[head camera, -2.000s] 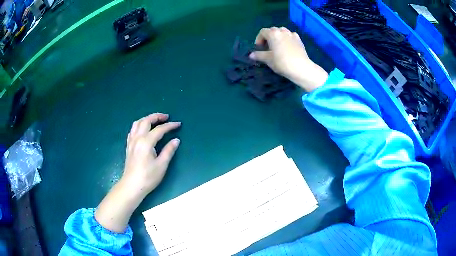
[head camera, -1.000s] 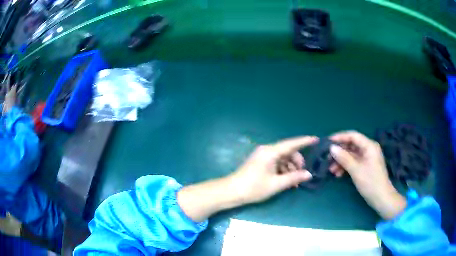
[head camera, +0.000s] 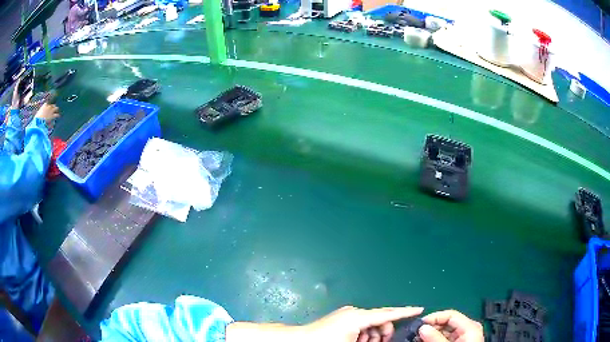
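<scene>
My left hand (head camera: 364, 325) is at the bottom edge, partly cut off, its index finger stretched to the right. My right hand (head camera: 451, 327) is close beside it, also cut off, and pinches a small dark plate (head camera: 407, 330) between thumb and finger. The left fingers are near or against the plate; whether they grip it I cannot tell. A pile of black plates (head camera: 515, 319) lies just right of my right hand. A black device housing (head camera: 446, 165) lies open on the green bench ahead.
More housings lie at upper left (head camera: 229, 105) and far right (head camera: 589, 212). A blue bin (head camera: 591, 287) is at the right edge. At left are a clear plastic bag (head camera: 177, 177), a smaller blue bin (head camera: 110, 147) with dark parts, and a coworker's blue sleeve (head camera: 23, 167).
The view has tilted up, showing the far bench and bottles; the hands now sit at the bottom edge. The dark plate stays at my right fingers. The pale sheet is out of view.
</scene>
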